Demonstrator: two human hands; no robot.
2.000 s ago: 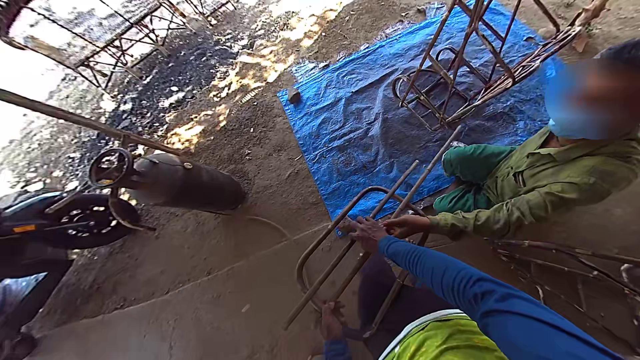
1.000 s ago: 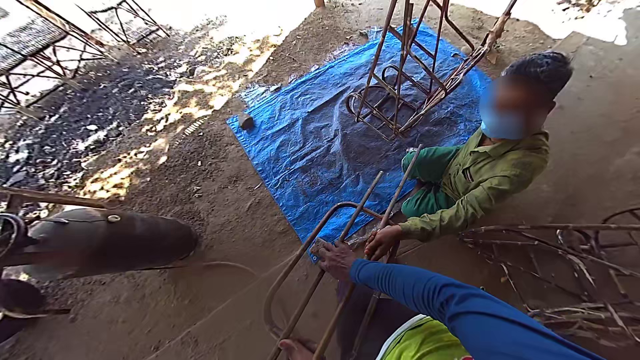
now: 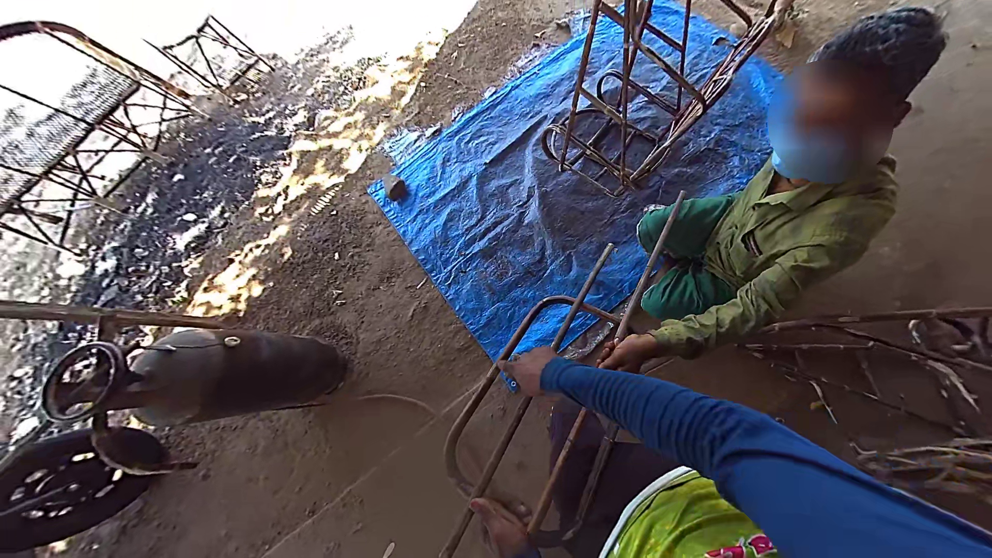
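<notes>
A bent metal rod frame (image 3: 457,434) with several straight rods slants across the lower middle. My right hand (image 3: 533,370), at the end of a blue sleeve, is closed around its upper part; a small blue item, too unclear to name, shows at the fingertips. Low in view, my left hand (image 3: 504,527) holds the frame near its rounded lower end, partly hidden by the rods. Just right of my right hand, a co-worker's hand (image 3: 629,353) grips a rod (image 3: 651,256) of the same work.
A masked co-worker in a green shirt (image 3: 806,240) sits at the right. Beyond lies a blue tarpaulin (image 3: 480,225) bearing a stone (image 3: 394,187) and a metal frame (image 3: 620,101). A gas cylinder (image 3: 240,372) and wheel (image 3: 70,488) are left, sticks (image 3: 922,457) right.
The view has shifted. Both my hands remain at the frame, and the co-worker's hand stays beside my right hand. Nothing has plainly been let go.
</notes>
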